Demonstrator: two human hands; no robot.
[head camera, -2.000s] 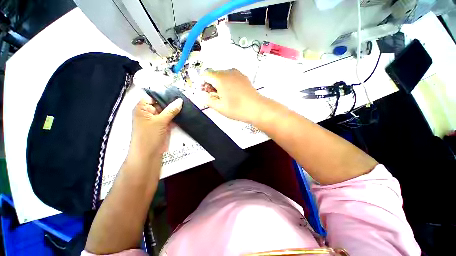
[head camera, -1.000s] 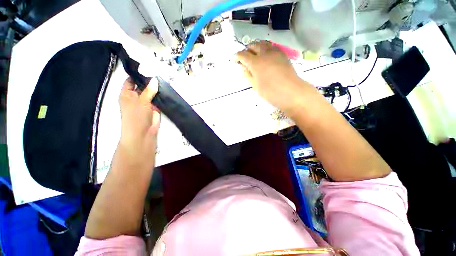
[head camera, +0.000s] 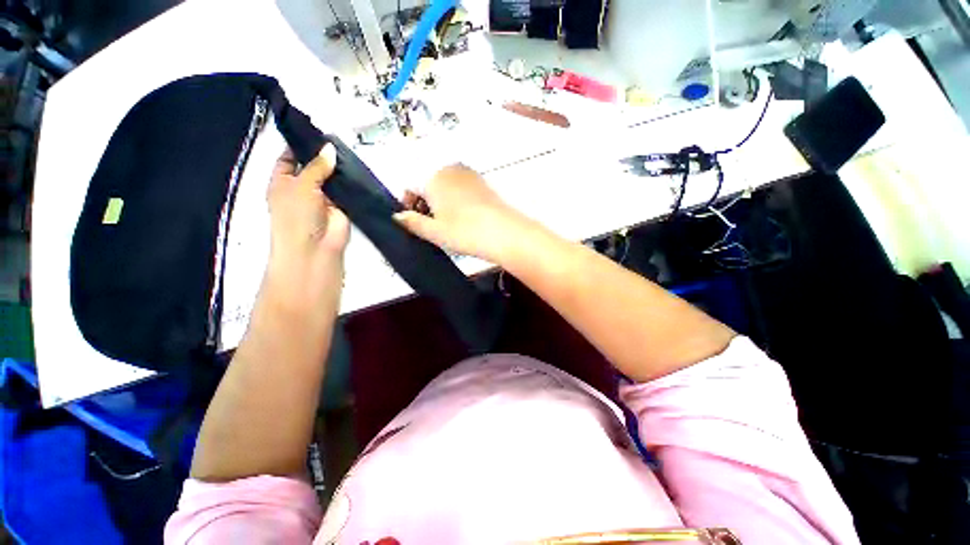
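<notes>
The black half-moon bag body (head camera: 149, 229) lies on the white table at the left, with a small yellow label and a speckled line along its straight edge. A wide black strap (head camera: 372, 202) runs from the bag's top corner down over the table's front edge toward my lap. My left hand (head camera: 306, 202) grips the strap near its upper part, thumb on top. My right hand (head camera: 452, 213) holds the strap's right edge lower down, with fingertips partly hidden.
The sewing machine's needle area (head camera: 399, 112) and blue hose (head camera: 425, 43) are above my hands. A reddish-brown stick (head camera: 537, 114), pink-red tool (head camera: 582, 86), black snips (head camera: 668, 163) and black rectangle (head camera: 836, 125) lie to the right. Blue bins (head camera: 53, 468) are below left.
The strap moved from the needle area toward the left and front. My right hand went right toward the pink-red tool, then came back onto the strap. The reddish-brown stick now shows on the table.
</notes>
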